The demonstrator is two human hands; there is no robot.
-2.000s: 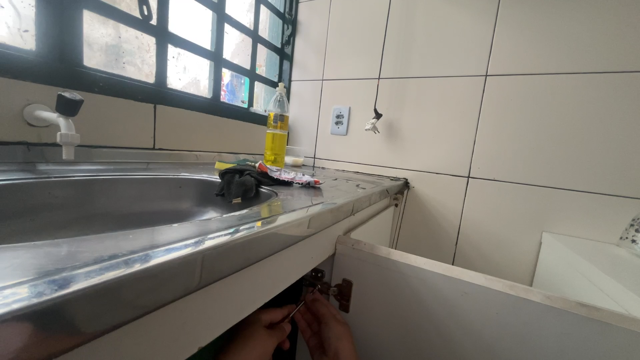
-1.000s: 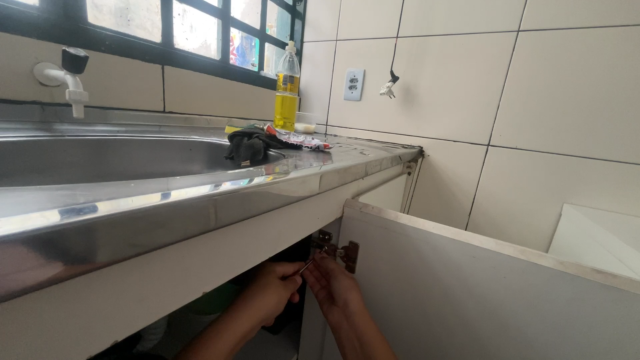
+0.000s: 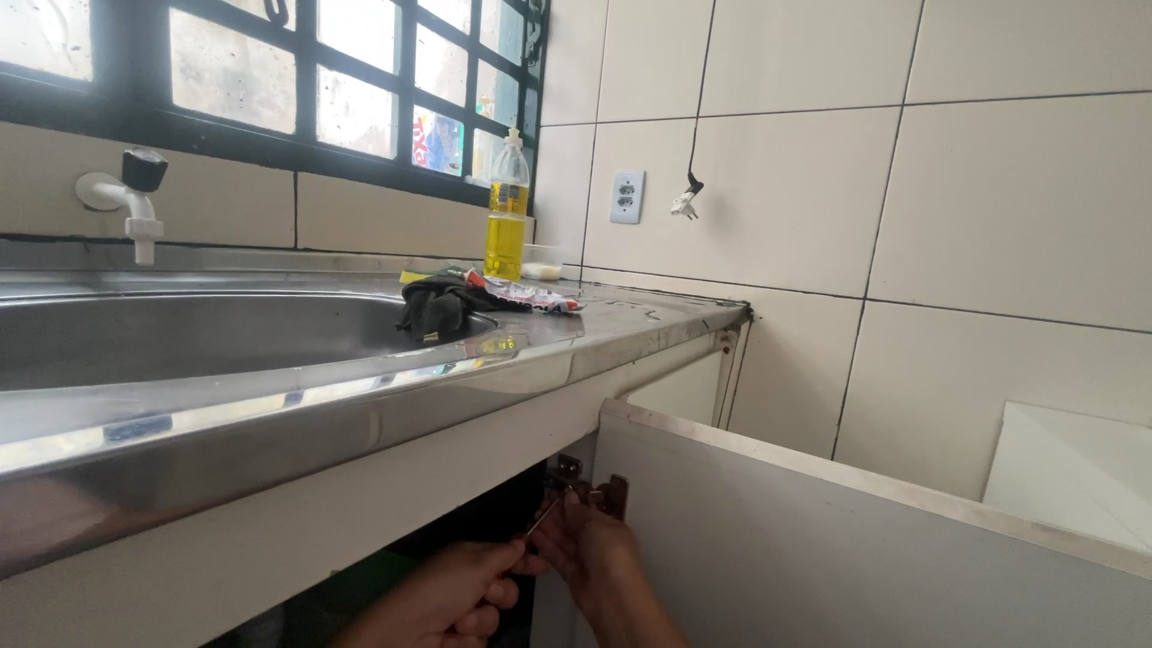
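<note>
Below the sink counter, my left hand point(image 3: 459, 589) grips a thin metal tool point(image 3: 542, 517), perhaps a screwdriver, whose handle is mostly hidden in the fingers. Its shaft points up and right to the upper rusty cabinet hinge point(image 3: 594, 490). My right hand point(image 3: 589, 540) is at that hinge, its fingertips around the tool's far end; whether they pinch the tool or the hinge is not clear. The hinge joins the open white cabinet door point(image 3: 810, 531) to the cabinet frame.
Above the hands runs the steel counter edge point(image 3: 360, 423) with its sink basin point(image 3: 180, 337). A dark cloth point(image 3: 436, 306), a crumpled wrapper point(image 3: 526, 292) and a bottle of yellow liquid point(image 3: 507, 216) lie or stand near the corner. A plug point(image 3: 686, 202) hangs on the tiled wall.
Both hands remain at the hinge with the thin tool between them. The view has shifted somewhat.
</note>
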